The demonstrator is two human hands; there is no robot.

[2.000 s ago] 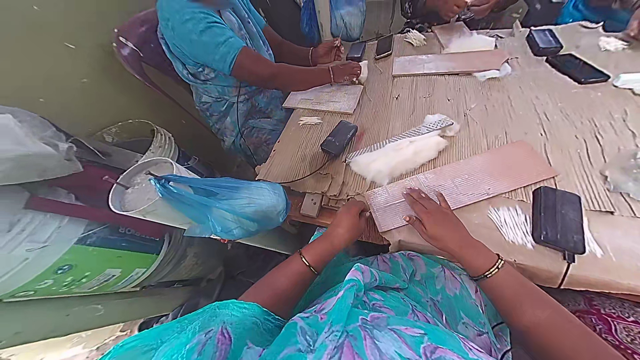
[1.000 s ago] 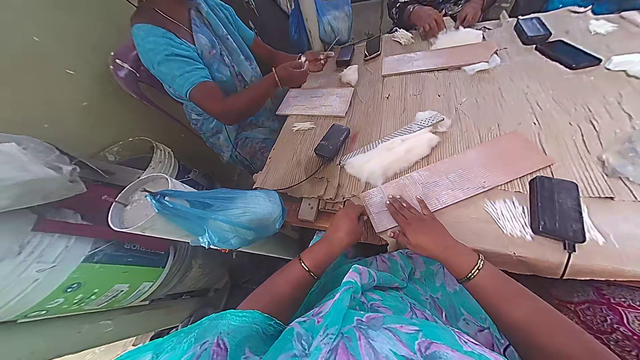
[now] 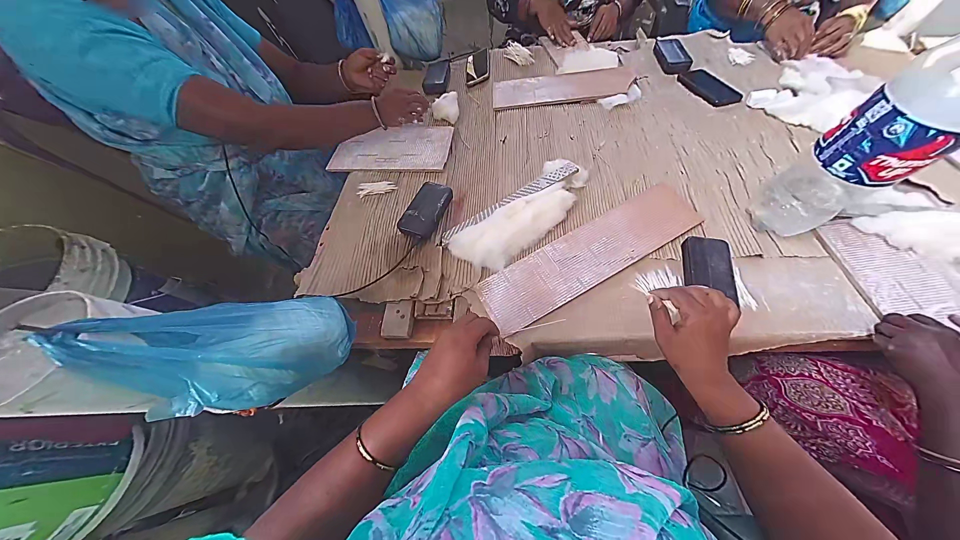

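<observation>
My left hand is at the near left corner of a long ribbed board, its fingers bent together; what they hold, if anything, is hidden. A thin white stick lies near that corner. My right hand pinches at the near end of a fanned pile of thin white sticks, beside a black box-shaped device; a small pale piece shows at the fingertips. Beyond the board, a fluffy strip of white cotton lies along a patterned strip.
A co-worker's hands are over another board at the left. A person's hand is at the right edge, near a plastic bottle. A blue plastic bag lies left of the corrugated cardboard table cover.
My right hand has left the ribbed board and moved right to the pile of white sticks. My left hand remains at the board's near corner. A bottle has come into view at the right.
</observation>
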